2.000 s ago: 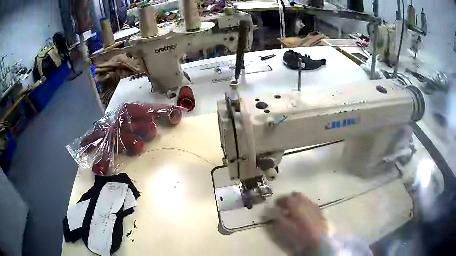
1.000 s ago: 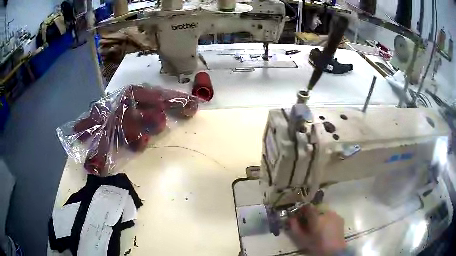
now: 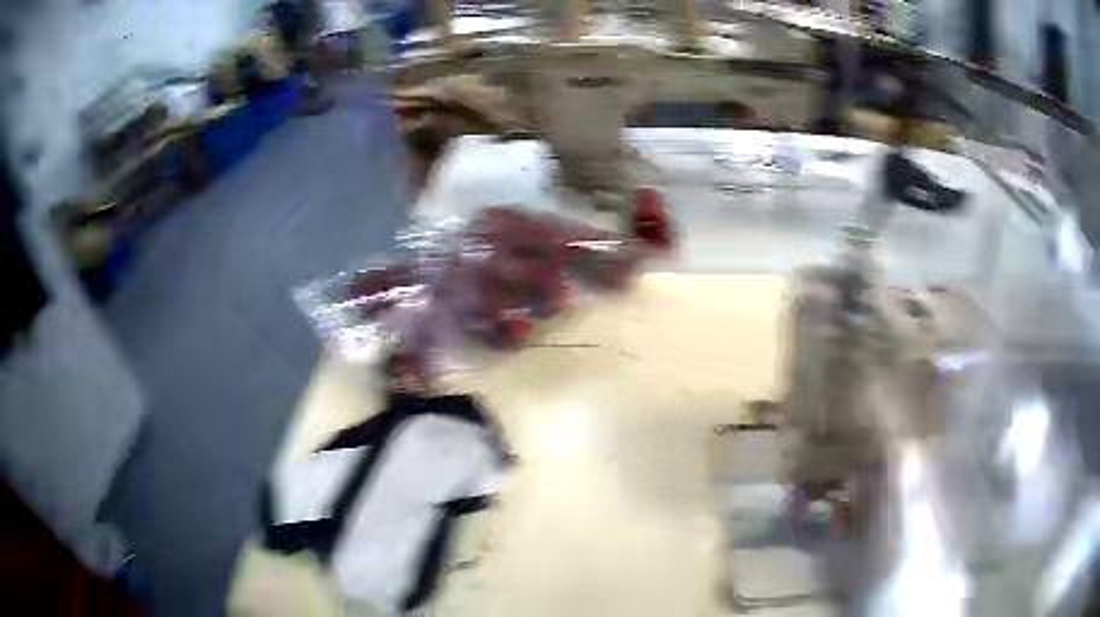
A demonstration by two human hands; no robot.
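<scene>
The picture is strongly blurred. The cream sewing machine head (image 3: 832,374) stands at the right, with the needle area low at its left end. The metal plate (image 3: 772,548) lies below it. A blurred skin-toned patch beside the needle area may be part of my right hand (image 3: 838,512); its fingers cannot be made out. A pale, shiny blur covers the machine's right side. Black cut pieces (image 3: 350,482) lie at the table's left with white pieces (image 3: 404,506) on top. My left hand cannot be made out.
A clear bag of dark-red spools (image 3: 513,271) lies behind the black pieces. A red spool (image 3: 651,219) stands beyond it on the white table (image 3: 724,241), near another sewing machine (image 3: 585,115). A black object (image 3: 923,183) lies at the back right. Grey floor shows left.
The view has swung left, so the bag, cut pieces and machine appear farther right. The picture has become much blurrier, and my right hand at the needle area is no longer clear.
</scene>
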